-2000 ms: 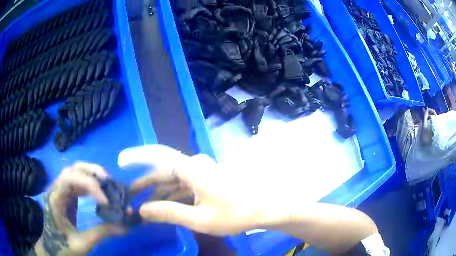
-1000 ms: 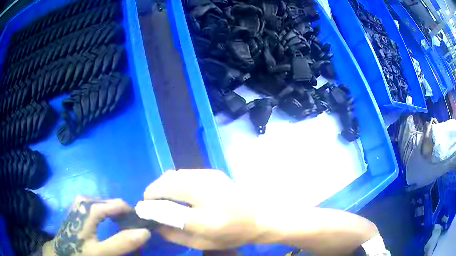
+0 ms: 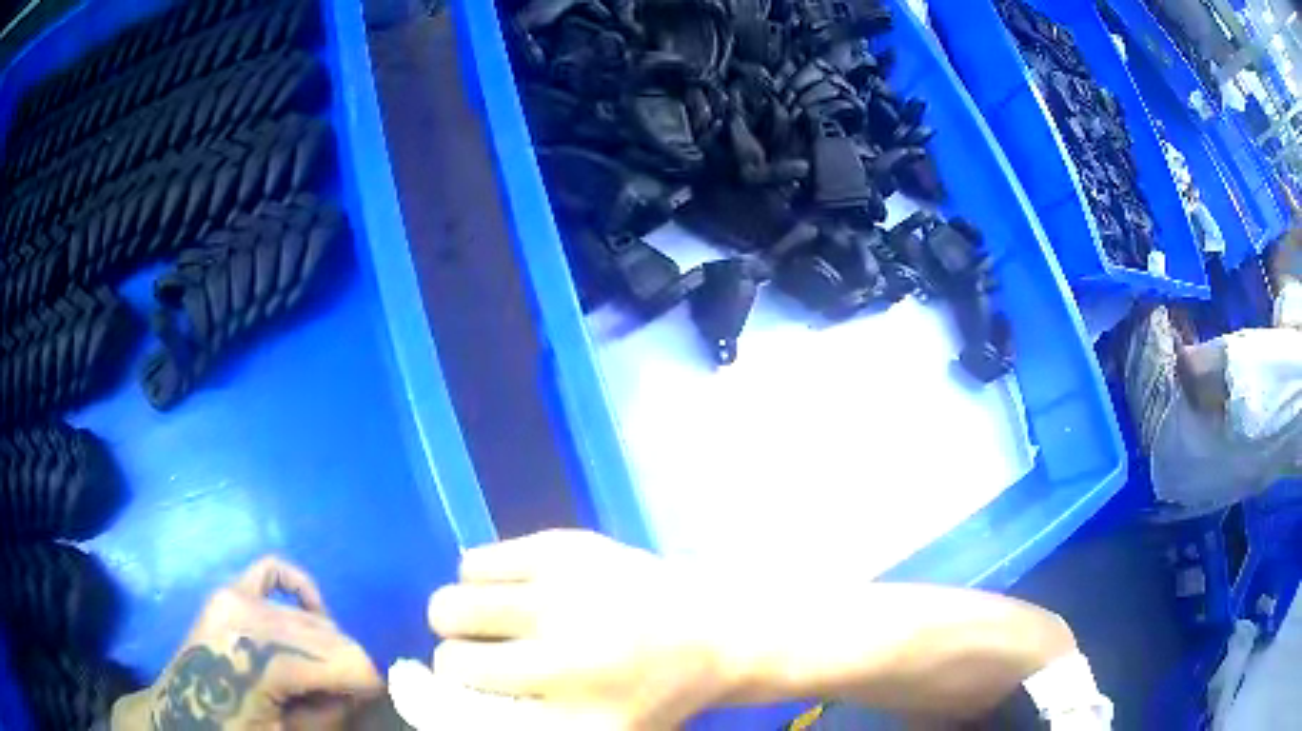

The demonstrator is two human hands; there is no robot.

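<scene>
My tattooed left hand (image 3: 264, 660) is at the bottom left, over the left blue bin (image 3: 414, 336), its fingers curled. My right hand (image 3: 550, 636) is beside it, fingers curled, with a white covering on a fingertip. The hands nearly touch. No black part shows between them now; whether they hold one is hidden by the fingers and the lower picture edge. Nested rows of black parts (image 3: 236, 279) fill the back and left side of the left bin. A loose pile of black parts (image 3: 714, 114) lies in the right blue bin (image 3: 1078, 429), partly on a white liner (image 3: 814, 429).
A brown strip (image 3: 464, 271) runs between the two bins. More blue bins with dark parts (image 3: 1078, 136) stand further right. A person in light clothing (image 3: 1228, 400) is at the right edge. A white band (image 3: 1068, 693) is around my right wrist.
Two seconds ago a black part showed between my fingers; now none is visible. My hands have moved lower, and my left fingers are more curled. The rows and pile look the same.
</scene>
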